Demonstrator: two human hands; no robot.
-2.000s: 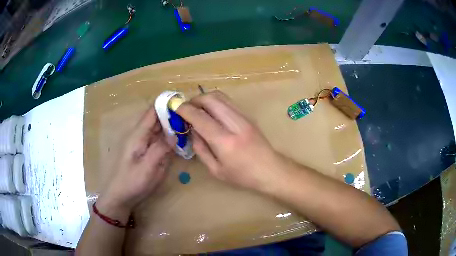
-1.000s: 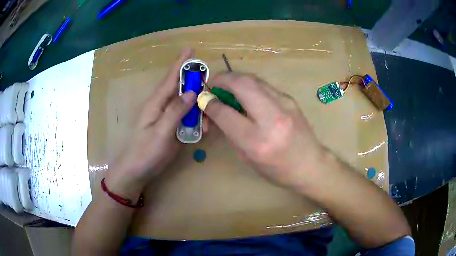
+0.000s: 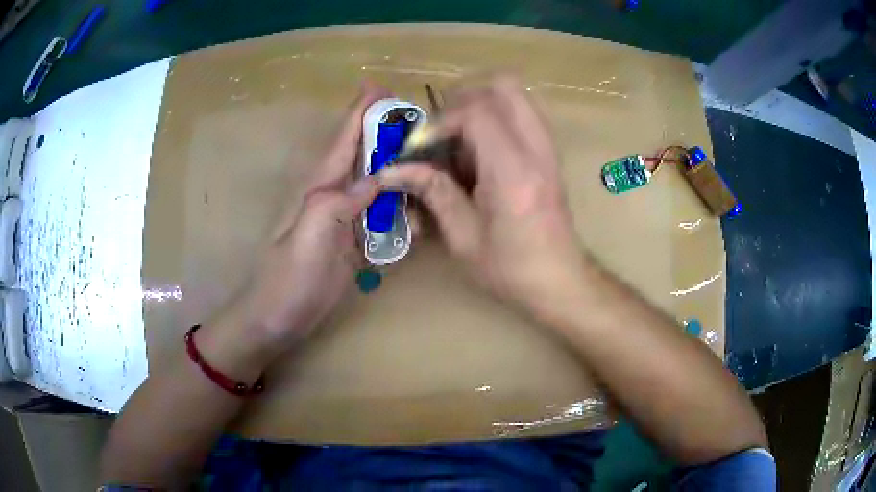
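A white oblong housing shell [image 3: 387,252] is held upright, open side up, over the mat's middle. A blue battery cell [image 3: 383,210] lies lengthwise inside it. My left hand [image 3: 312,226] grips the shell from the left, its thumb on the cell. My right hand [image 3: 509,202] is blurred at the shell's right edge, with a pale yellow finger cot near the upper part. A dark blurred thing shows between its fingers; I cannot tell what it is. A thin dark rod tip [image 3: 431,94] shows above this hand. The circuit board is not clearly visible.
A green board [image 3: 625,174] wired to a blue cell with a brown pad [image 3: 709,184] lies right on the mat [image 3: 461,384]. Round dots [image 3: 368,280] mark the mat. White shells [image 3: 13,245] stand far left. The green belt [image 3: 288,17] holds parts. A grey post stands upper right.
The shell has turned from tilted to open side up, showing the cell. The green piece seen at my right fingers a second ago is no longer clear. My right hand has moved up; the view has shifted.
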